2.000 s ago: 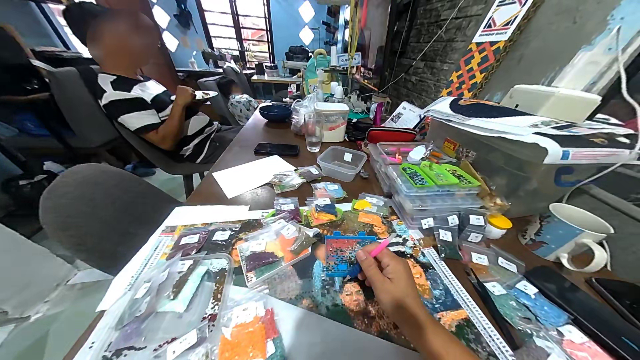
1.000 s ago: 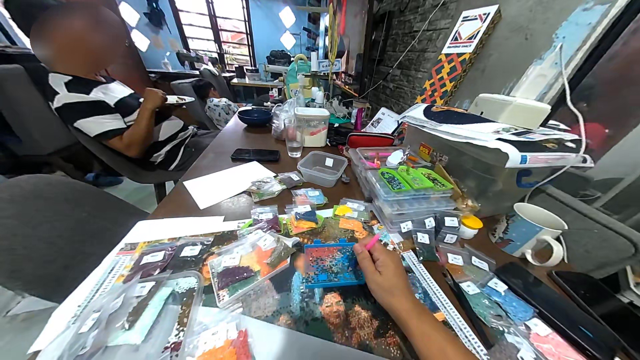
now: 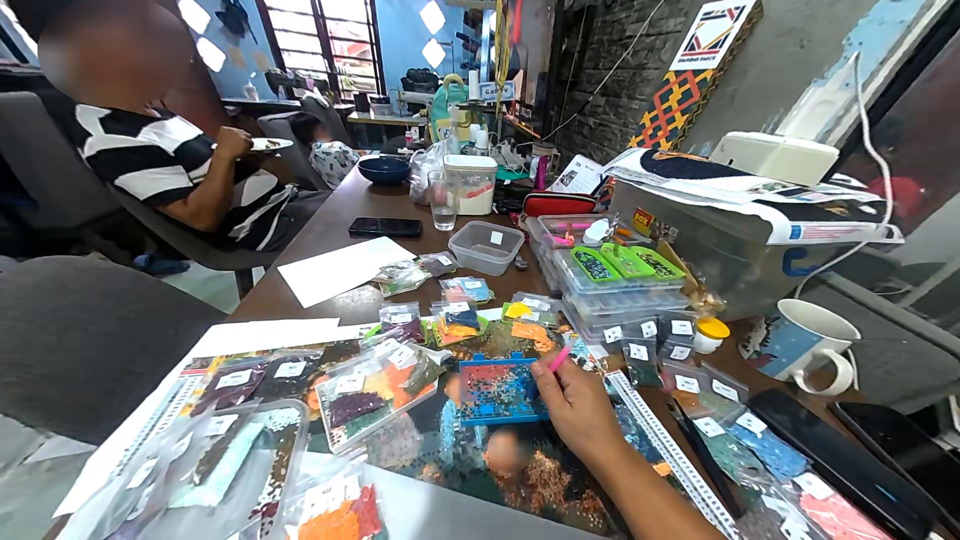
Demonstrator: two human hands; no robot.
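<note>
My right hand (image 3: 581, 405) holds a pink pen-like applicator (image 3: 561, 355) over the right edge of a blue plastic tray (image 3: 501, 416) strewn with small multicoloured beads. The tray rests on a diamond-painting canvas (image 3: 525, 480) with a picture partly covered in beads. Left of the tray, a clear shallow box (image 3: 341, 439) carries small bags of purple, orange and green beads. A larger clear container (image 3: 300, 450) with labelled bead bags stands at the lower left. A bag of orange and red beads (image 3: 334, 517) lies at the bottom. My left hand is out of view.
Stacked clear cases (image 3: 622, 300) hold green trays (image 3: 628, 262) at the right, near a mug (image 3: 799, 341), phones and bead bags. A ruler (image 3: 671, 457) lies beside the canvas. Farther back are an empty container (image 3: 487, 247), a glass (image 3: 442, 202) and a phone (image 3: 385, 227). Another person sits at left.
The view has shifted somewhat. My right hand stays by the blue tray with the pink applicator, now at the tray's right edge instead of over its upper right part.
</note>
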